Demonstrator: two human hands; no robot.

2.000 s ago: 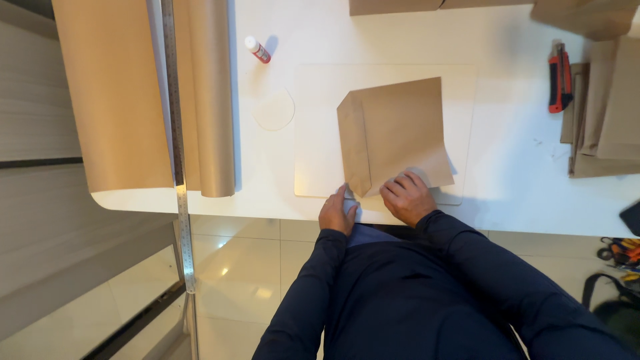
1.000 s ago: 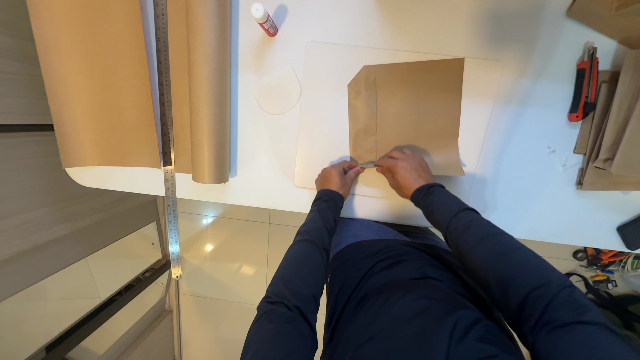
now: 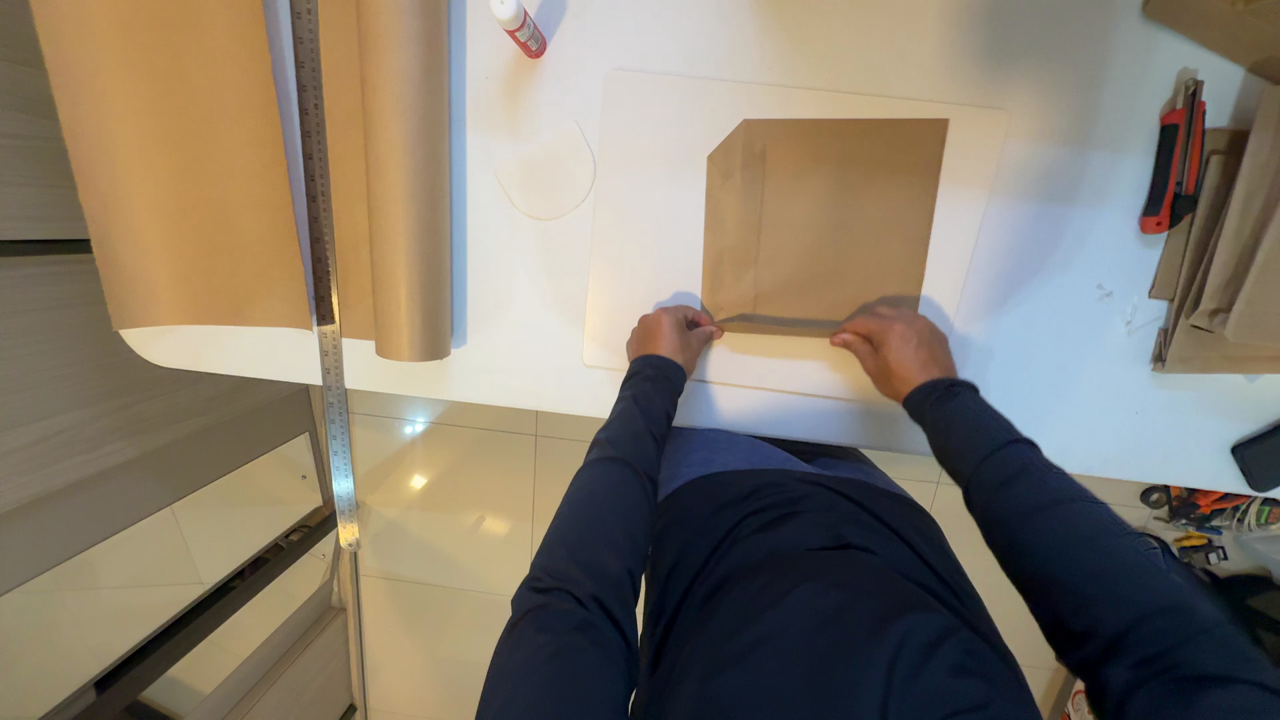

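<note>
A folded sheet of brown kraft paper [image 3: 840, 220] lies on a thin white board on the table, its upper left corner cut at a slant and a crease running down near its left side. Along its near edge a narrow strip is turned up. My left hand [image 3: 672, 335] pinches the left end of that strip between thumb and fingertips. The right end is pinched by my right hand [image 3: 895, 345], whose fingers partly cover the paper's lower right corner.
A roll of kraft paper [image 3: 410, 200] and a metal ruler [image 3: 325, 250] overhang the table's front edge at left. Beyond the board [image 3: 640, 230] is a glue stick [image 3: 520, 28]. A red-and-black utility knife [image 3: 1175, 160] lies beside folded brown paper [image 3: 1235, 260] at right; a dark phone-like object [image 3: 1258, 458] is nearby.
The paper, tilted two seconds ago, now lies squarer to me. My hands, close together at its near left part one second ago, have moved apart, the right one to the right. A turned-up strip now shows.
</note>
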